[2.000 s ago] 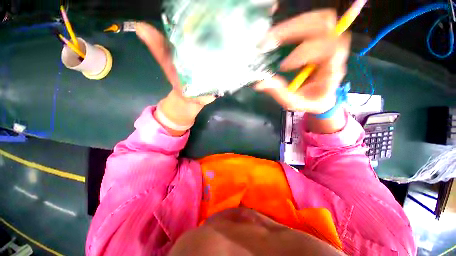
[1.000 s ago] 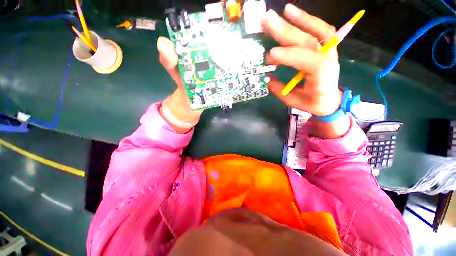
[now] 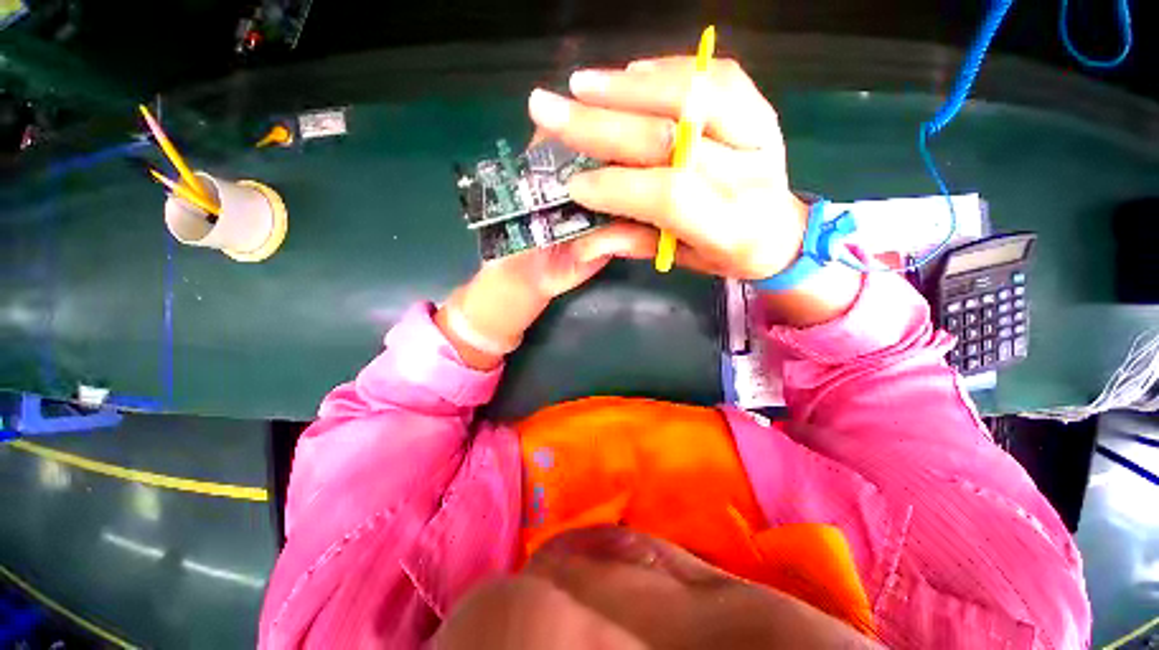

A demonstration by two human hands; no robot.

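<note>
A green circuit board (image 3: 508, 199) is held above the bench, seen nearly edge-on, and looks like two stacked layers. My left hand (image 3: 528, 282) holds it from below; most of its fingers are hidden behind the board. My right hand (image 3: 699, 172) lies over the board's right part, its fingers pointing left and covering that part. A yellow pencil-like tool (image 3: 688, 146) is held upright between the fingers of my right hand. A blue wrist strap (image 3: 813, 244) is on my right wrist, joined to a blue coiled cord (image 3: 962, 95).
A whitish cup (image 3: 226, 218) with yellow sticks stands at left. A small yellow-tipped item (image 3: 276, 135) lies behind it. A calculator (image 3: 988, 305) and papers (image 3: 909, 226) lie at right, with white strands (image 3: 1135, 376) at the bench end. Small boards (image 3: 272, 23) show at the far side.
The board has turned from face-on to nearly edge-on and has come lower. My right hand has moved left across it. The yellow tool has gone from slanted to nearly upright.
</note>
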